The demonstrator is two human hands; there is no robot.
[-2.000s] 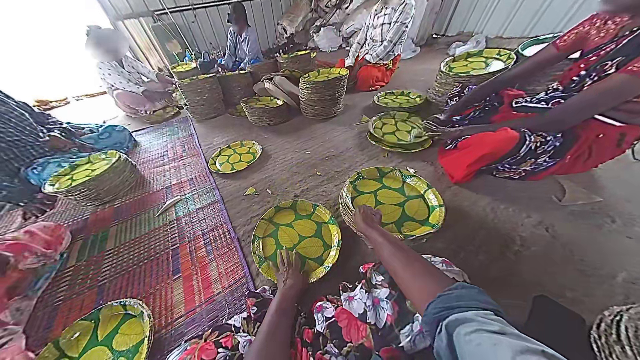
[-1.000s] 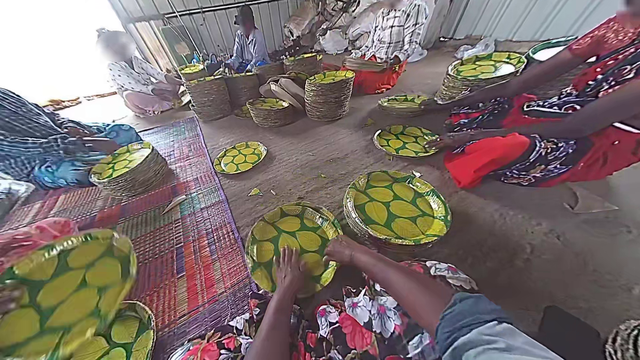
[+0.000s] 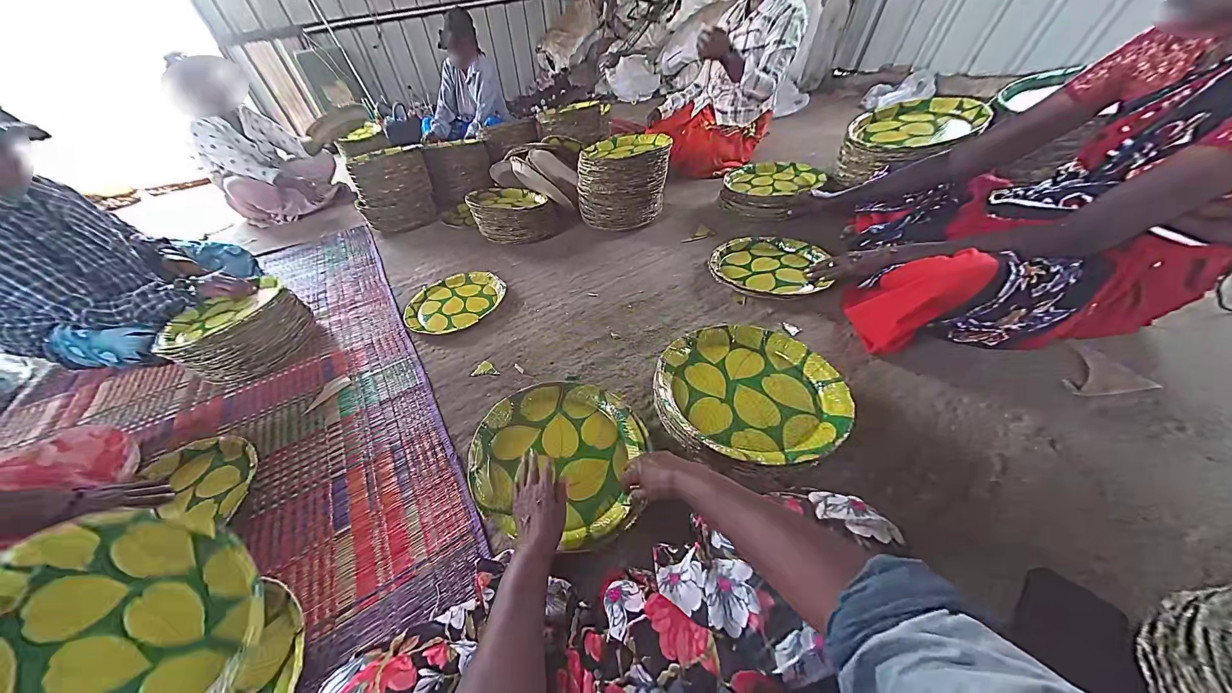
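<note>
A round plate with a green and yellow leaf pattern lies on the ground in front of me, with at least one more rim beneath its right edge. My left hand rests flat on its lower part, fingers spread. At its right rim, my right hand has its fingers bent against the edge; whether they pinch it is unclear. Just to the right stands a stack of the same leaf-patterned plates, which neither hand touches. A single patterned plate lies farther off on the ground.
A woven striped mat runs along the left, with a plate stack beside a seated person. Large patterned plates are close at lower left. Tall plate stacks stand at the back. On the right a person's hand touches a plate.
My right hand has moved from the right-hand stack to the rim of the plate under my left hand. My left hand has stayed on that plate. A large plate has appeared at lower left.
</note>
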